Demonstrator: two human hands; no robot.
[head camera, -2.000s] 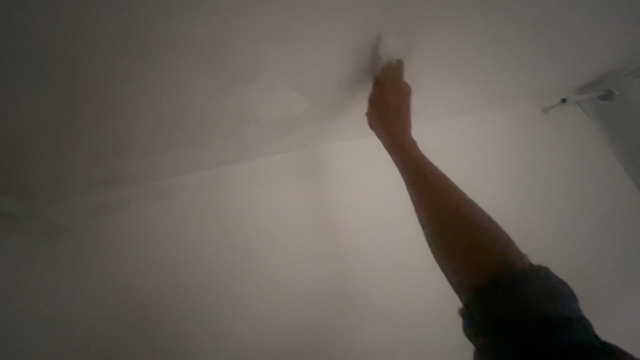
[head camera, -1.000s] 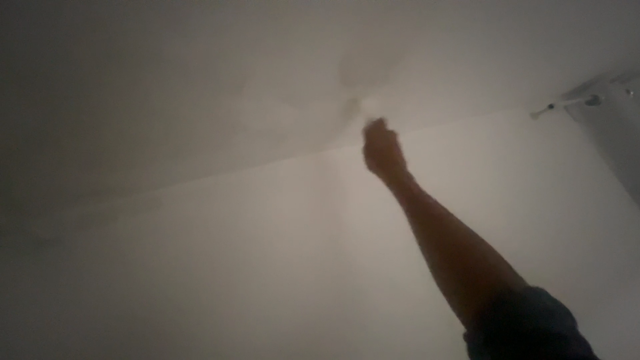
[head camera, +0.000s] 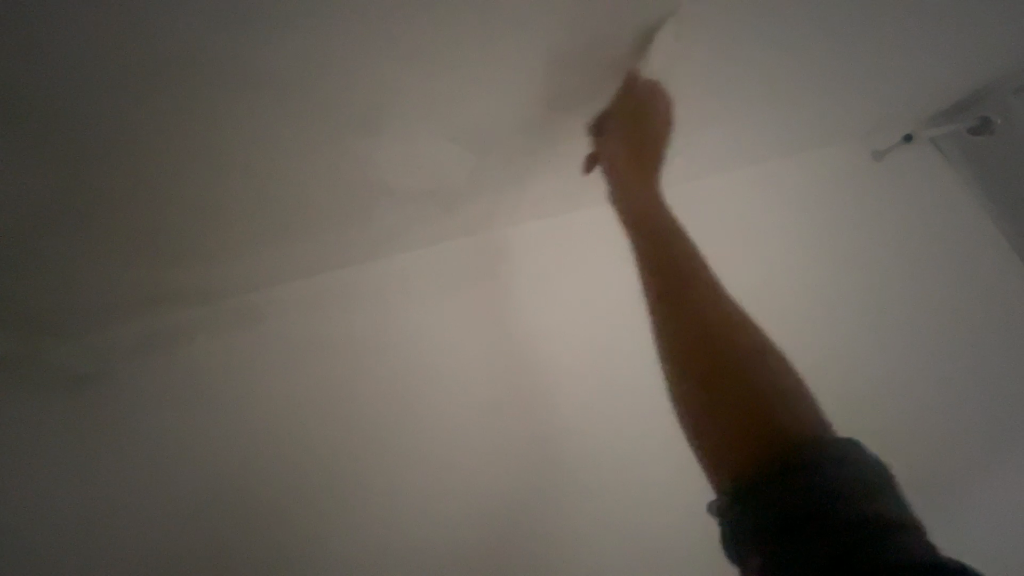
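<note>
My right hand (head camera: 636, 132) is raised to the pale ceiling (head camera: 360, 120), with the forearm coming up from a dark rolled sleeve at the lower right. Its fingers are closed around a thin, flat tool (head camera: 656, 36), perhaps a scraper or putty knife, whose blade end points up and rightward against the ceiling. Blur and dim light hide the tool's exact shape and the part inside the fist. A darker shadow lies on the ceiling left of the tool. My left hand is out of view.
A white wall (head camera: 448, 384) meets the ceiling along a slanting line below my hand. At the upper right, a rod with a small end piece (head camera: 944, 132) runs near the ceiling, beside a grey panel or curtain (head camera: 996, 176).
Since one second ago my right hand has moved up toward the top of the view, and the tool now shows more clearly. Two seconds ago the hand was also high on the ceiling.
</note>
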